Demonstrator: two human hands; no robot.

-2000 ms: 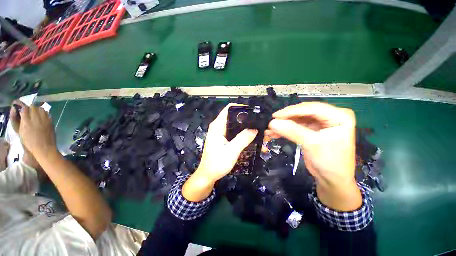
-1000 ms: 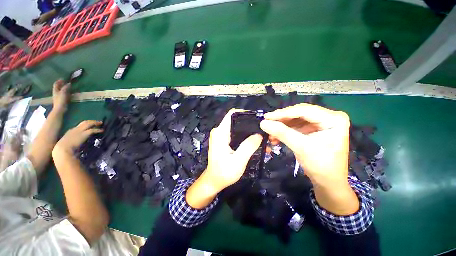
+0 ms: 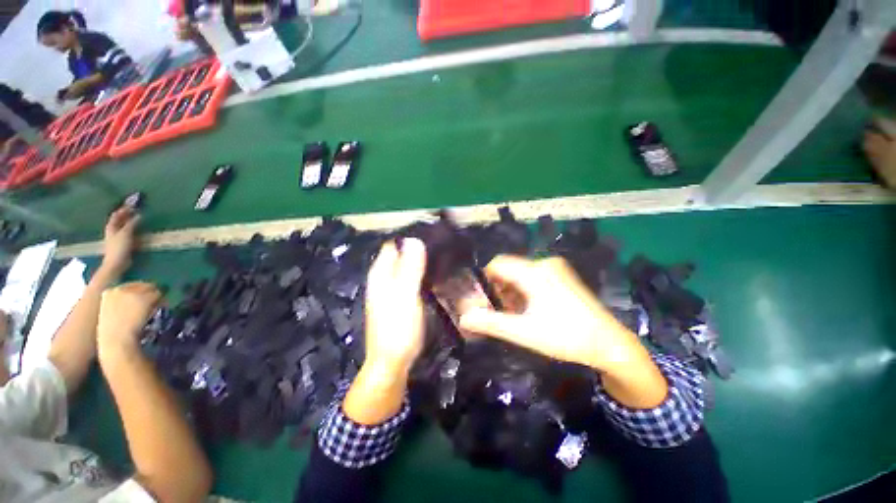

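Observation:
A black phone unit [image 3: 464,295] is held above the heap between my hands, tilted, with a pale coppery lower part showing; its upper end is dark and blurred. My right hand [image 3: 555,319] grips its lower right side with thumb and fingers. My left hand [image 3: 393,309] is upright at its left, fingers pointing up; whether it touches the phone is unclear. The wide heap of small black pieces [image 3: 285,334] lies under and around both hands, with a few shiny silver faces.
Several phones [image 3: 652,149] lie spaced on the green belt [image 3: 491,118] beyond a pale edge strip [image 3: 786,194]. A grey metal upright [image 3: 776,123] slants at right. Red trays [image 3: 169,106] and a seated person are at far left. A neighbour's arms [image 3: 138,383] are at left, one hand at a phone.
My left hand has shifted off the phone's face to its left side. My right hand has moved left and lower, and now grips the phone, which is tilted. The view has shifted, showing more of the far side.

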